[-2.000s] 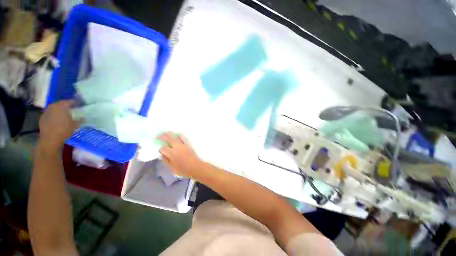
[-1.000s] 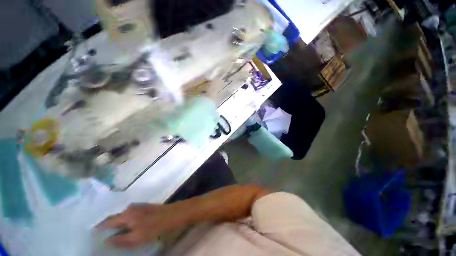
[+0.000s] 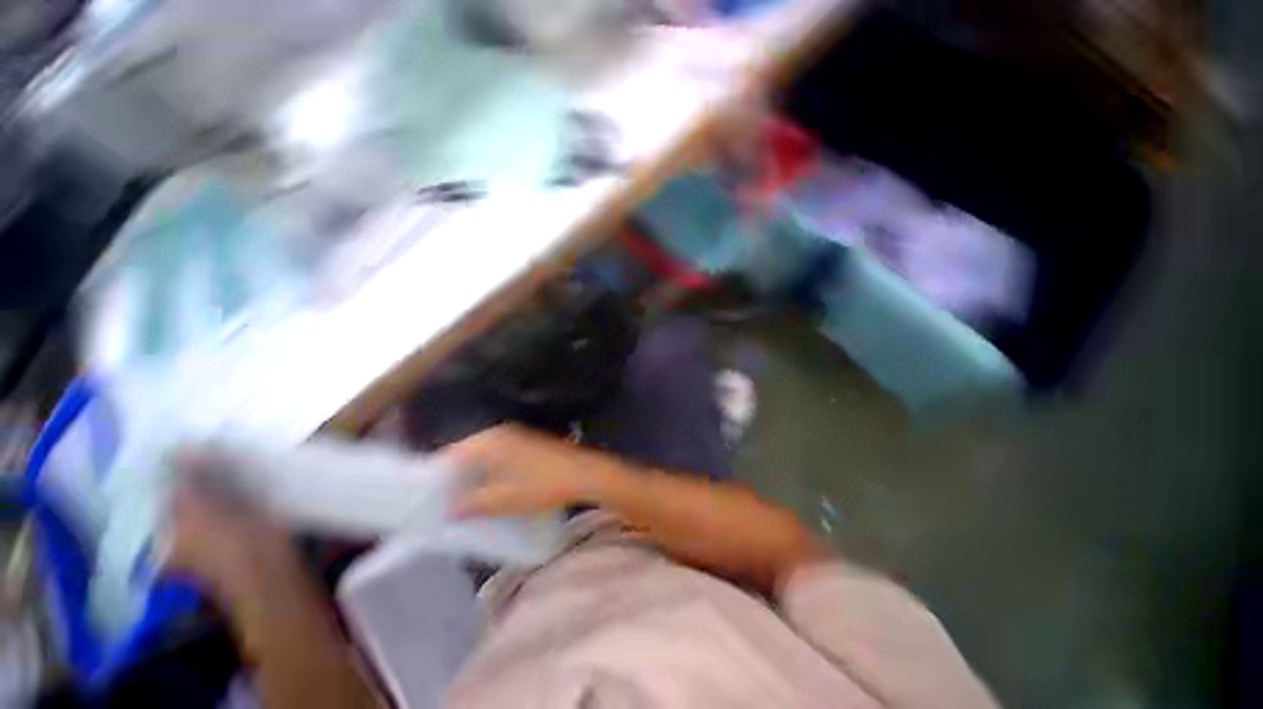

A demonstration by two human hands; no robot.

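Observation:
A long pale white-mint strip (image 3: 346, 485), heavily blurred, is held over the lap between both hands, near the table's left end. My left hand (image 3: 215, 519) is closed on its left end, also blurred. My right hand (image 3: 520, 474) grips its right end, and the strip's tail hangs past the fingers. More pale mint cloth (image 3: 128, 533) lies in the blue basket (image 3: 63, 485) beside my left hand. Whether the strip is one layer or several cannot be told.
The white table edge (image 3: 457, 321) runs diagonally. Mint pieces (image 3: 478, 125) lie by the blurred machine, darker green pieces (image 3: 194, 277) further left. A white bin (image 3: 416, 609) stands below the hands. A black container (image 3: 1080, 263) with white and green cloth is at right.
The view has swung. My left hand, out of view one second ago, is back. My right hand has come off the table and now holds the strip with my left hand.

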